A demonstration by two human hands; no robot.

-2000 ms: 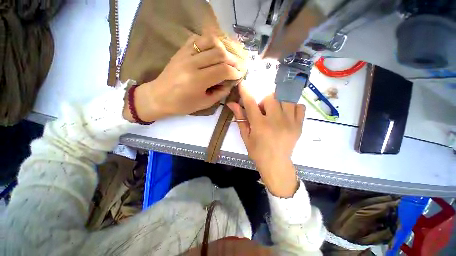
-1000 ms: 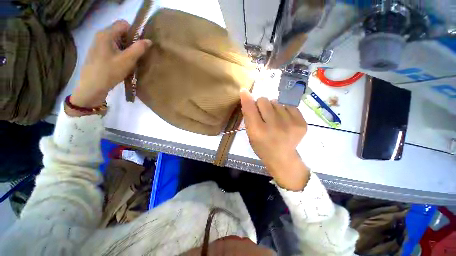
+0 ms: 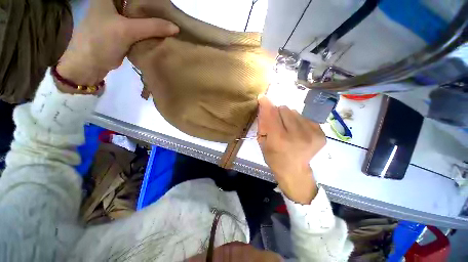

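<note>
The brown ribbed garment piece (image 3: pixel 205 82) lies on the white table, its right edge at the brightly lit needle area (image 3: pixel 285 77) of the sewing machine (image 3: pixel 410 30). My left hand (image 3: pixel 100 43) grips the piece's far left side, thumb on top. My right hand (image 3: pixel 290 143) presses fingertips on the cloth and zipper edge just in front of the needle; a thin pointed tool (image 3: pixel 249 137) sticks out from it to the left. The zipper tape (image 3: pixel 233 151) runs from under the fingertips over the table's front edge. Glare hides the needle.
A black phone (image 3: pixel 394 138) lies at the right. A grey guard (image 3: pixel 319 106), blue and lime-green snips (image 3: pixel 339 125) and a red-orange handle (image 3: pixel 359 96) are near the needle. Brown cloth is heaped at the left (image 3: pixel 33 51); blue bins (image 3: pixel 156 176) stand below the table's edge (image 3: pixel 369 202).
My left hand has gone from beside the needle to the piece's left side and now grips it further up. My right hand stays by the needle. The camera view has shifted.
</note>
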